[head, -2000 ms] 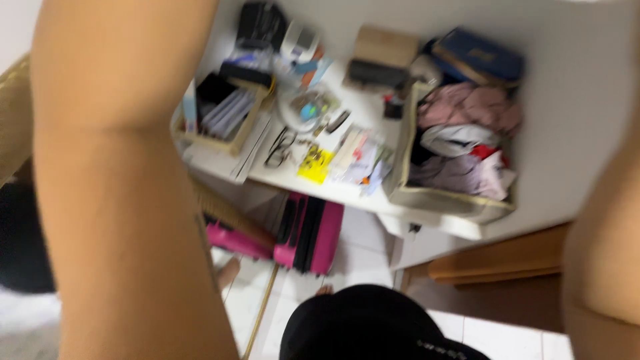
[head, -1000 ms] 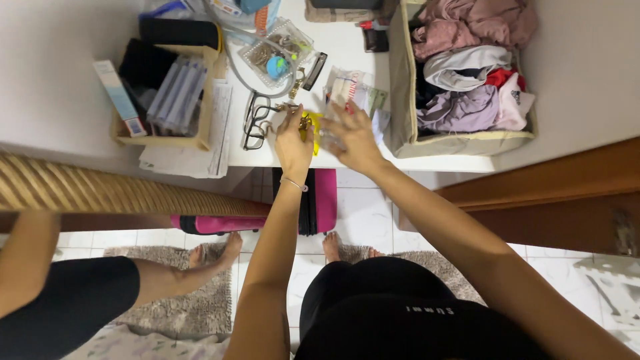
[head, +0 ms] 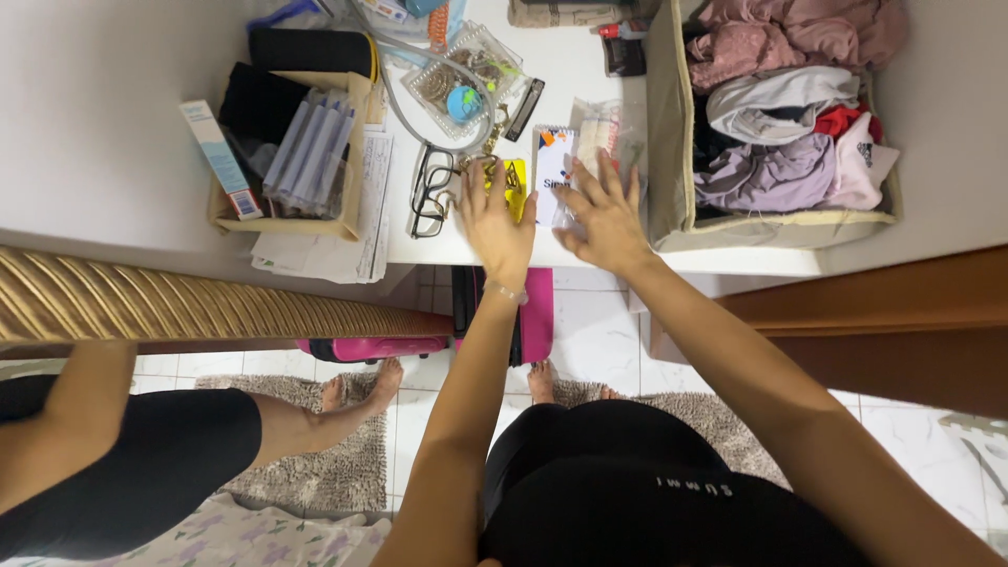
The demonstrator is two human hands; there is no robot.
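Note:
My left hand (head: 498,228) lies with spread fingers over a yellow card (head: 515,189) and some gold-coloured jewellery at the front of the white shelf (head: 441,250). Black-framed eyeglasses (head: 430,189) are just left of it. My right hand (head: 606,216) has its fingers spread over a clear plastic packet (head: 610,126) and the edge of a small white spiral notepad (head: 554,157) bearing print. Neither hand is closed around anything. Behind them are a black hair clip or comb-like bar (head: 524,110) and a clear compartment box (head: 465,79) of jewellery with a blue round item.
A fabric bin of clothes (head: 669,157) stands at the right. At the left are a beige box (head: 346,216) with wrapped items, papers (head: 370,197) and a black case (head: 311,52). Below are a pink suitcase (head: 539,315) and a gold mirror frame (head: 236,303) with a reflection.
Both hands have come into view over the shelf since the first frame. Over the last second, the white notepad has come into view between them. The view has moved closer to the shelf.

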